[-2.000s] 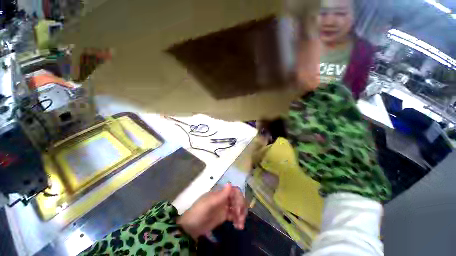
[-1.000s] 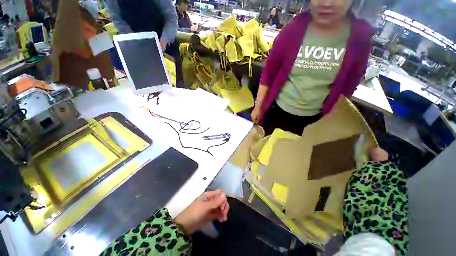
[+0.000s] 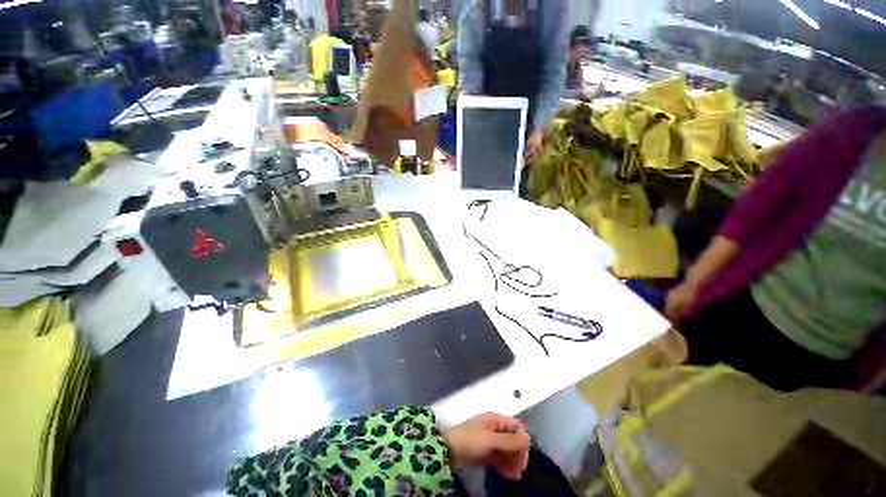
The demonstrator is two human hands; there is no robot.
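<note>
My left hand (image 3: 489, 444) is low in the middle, at the front edge of the machine table, with its fingers curled and nothing visible in it. My right hand is out of the picture. A tan-yellow panel (image 3: 724, 413) with a dark brown patch (image 3: 821, 464) lies on the finished panel stack at the lower right, cut off by the picture's edge. The pattern sewing machine (image 3: 209, 243) stands at left. The yellow-edged pattern clamp frame (image 3: 355, 267) lies on its bed beside the head.
A yellow panel stack (image 3: 34, 398) is at far left, with grey sheets (image 3: 58, 228) behind it. Snips (image 3: 568, 320) and a black cord (image 3: 520, 330) lie on the white table. A control screen (image 3: 492, 146) stands at the back. A person (image 3: 816, 243) stands at right.
The view has turned left. The panel my right hand held up has come down onto the right stack, and my right hand has left the picture. My left hand stays near the table edge.
</note>
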